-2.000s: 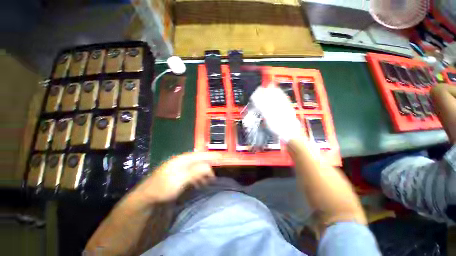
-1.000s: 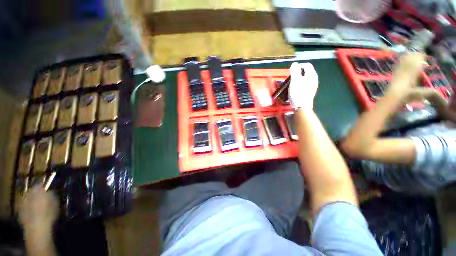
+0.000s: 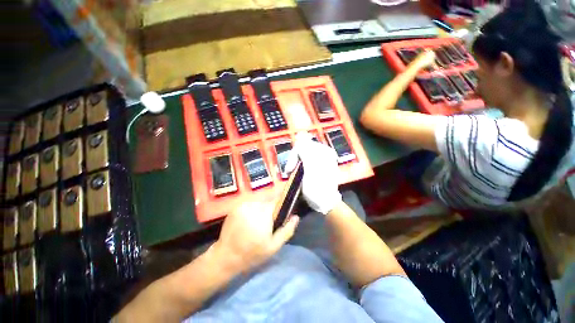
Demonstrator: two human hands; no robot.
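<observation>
My left hand (image 3: 255, 232), bare, and my right hand (image 3: 317, 175), in a white glove, hold a dark flip phone (image 3: 289, 199) between them, edge-on, over the front edge of the red tray (image 3: 198, 183). Whether a gold cover is with it cannot be told. Three opened flip phones, one of them here (image 3: 238, 110), lie in the tray's back row with their dark upper halves past its rim. A closed phone (image 3: 322, 104) lies at the back right. Several closed phones, one at the left (image 3: 222, 173), lie in the front row, partly hidden by my right hand.
A black tray (image 3: 123, 221) with gold covers (image 3: 98, 151) stands at the left. A brown phone or case (image 3: 152, 144) and a white round-ended cable (image 3: 152, 102) lie beside it. Cardboard (image 3: 227, 38) lies behind. A person (image 3: 498, 139) works at another red tray (image 3: 397, 63) on the right.
My left hand has moved from the black tray to in front of the red tray. My right hand has come forward with the phone to meet it. The view has turned right.
</observation>
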